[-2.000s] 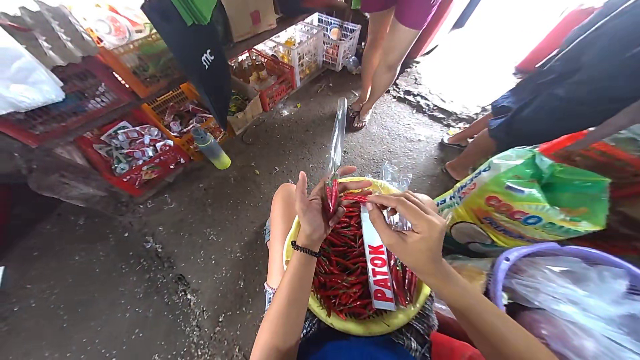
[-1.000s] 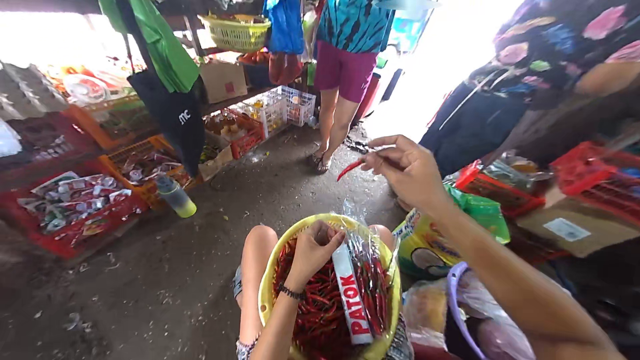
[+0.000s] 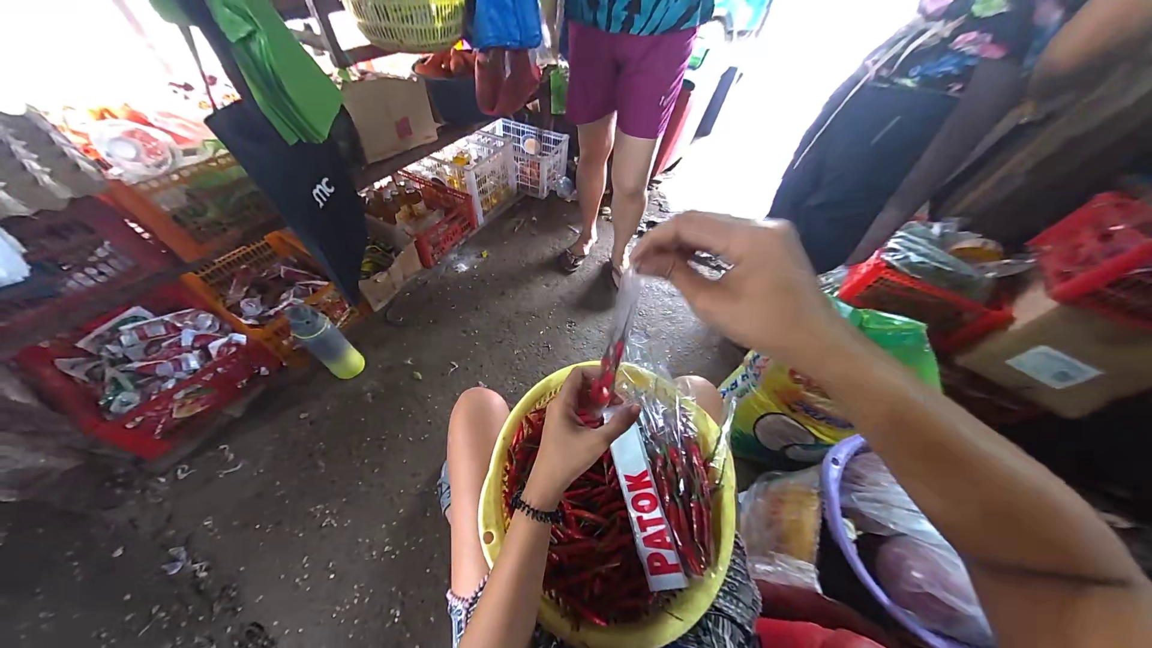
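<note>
A yellow plastic basket (image 3: 493, 477) full of red chili peppers (image 3: 576, 549) rests on my lap. My left hand (image 3: 580, 436) is over it, closed around the lower part of a narrow clear plastic bag (image 3: 623, 315) with red chilies inside. Above and to the right, my right hand (image 3: 729, 274) pinches the upper end of this upright bag. On the basket's right side lie clear plastic packaging with chilies (image 3: 688, 495) and a white strip with red lettering (image 3: 643, 504).
A green and yellow sack (image 3: 783, 405) and a purple-rimmed basket (image 3: 837, 513) stand to the right. Red crates (image 3: 954, 310) are behind them. At left are a bottle (image 3: 324, 342) and a red crate of packets (image 3: 153, 378). Two people stand ahead.
A second ago my right hand held a single chili away from the basket; now it pinches the bag's top. My left hand, low in the basket then, now holds the bag upright.
</note>
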